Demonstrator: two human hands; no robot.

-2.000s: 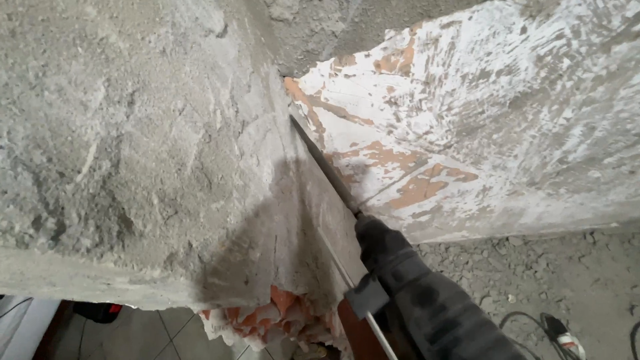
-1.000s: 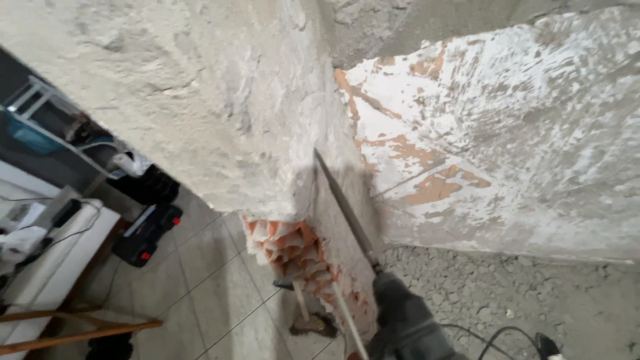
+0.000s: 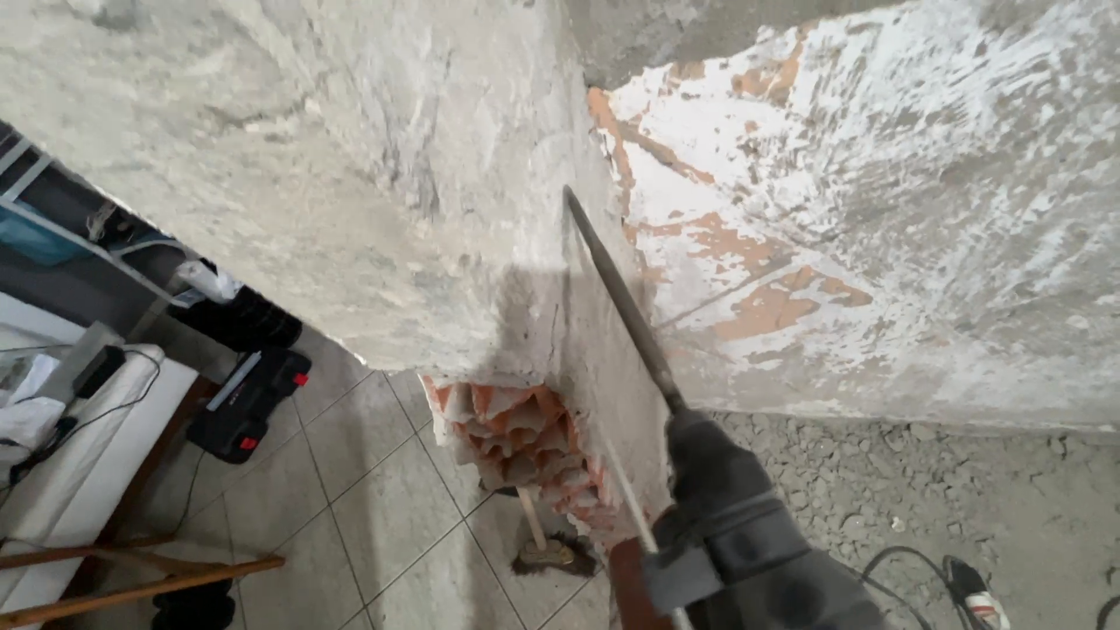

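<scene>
A black rotary hammer [image 3: 744,516] reaches in from the bottom right, its long steel chisel bit [image 3: 626,302] pointing up and left. The bit's tip rests at or very near the plaster on the corner of a wall [image 3: 560,131]. A thin pale depth rod [image 3: 626,490] runs beside the tool through a grey clamp at its collar. Next to the clamp is a reddish-brown part [image 3: 628,573], too unclear to name. Neither my left hand nor my right hand can be made out; the tool's rear lies outside the view.
Broken hollow clay brick [image 3: 525,437] shows under the wall's edge. Below are a broom head [image 3: 547,556], a black tool case [image 3: 249,407], a wooden frame [image 3: 157,577] and a white piece of furniture [image 3: 114,490]. Rubble [image 3: 840,464] and a cable [image 3: 901,551] lie at right.
The view has shifted, so floor, tool case and broom head show now. Against the wall corner, the bit's tip sits farther from the orange-patched wall than two seconds ago.
</scene>
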